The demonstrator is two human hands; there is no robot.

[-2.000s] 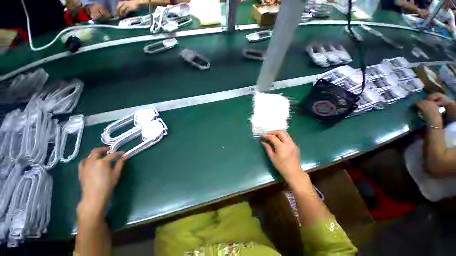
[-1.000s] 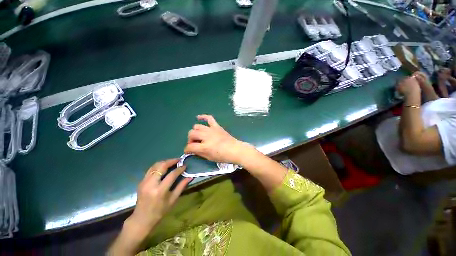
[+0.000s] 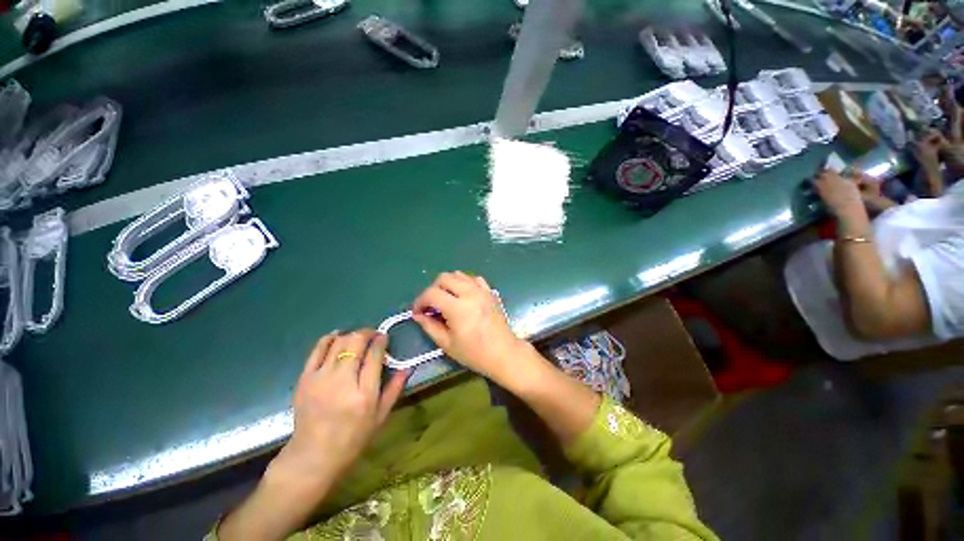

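Observation:
A white oval plastic frame (image 3: 421, 357) lies at the front edge of the green bench between my hands. My left hand (image 3: 347, 386) grips its rounded left end with thumb and fingers. My right hand (image 3: 466, 321) is over its right part, fingertips at the upper rim; the hand hides most of that end, and any pin in the fingers is too small to tell. A bright white pin pile (image 3: 527, 191) sits beyond my right hand. Two groups of waiting frames (image 3: 201, 277) with round white seats lie to the left.
Frame stacks (image 3: 44, 269) stand at far left. A black fan (image 3: 647, 167) and a grey metal post (image 3: 534, 69) are beyond the pin pile. A neighbour's frames (image 3: 756, 127) lie behind the fan. A carton (image 3: 671, 365) is below the bench edge; another worker's arm (image 3: 858, 254) is at right.
Both hands moved from the waiting frames and pin pile to a frame at the front edge. Since a second ago, my right hand has shifted and its fingers now lie on the frame's upper rim.

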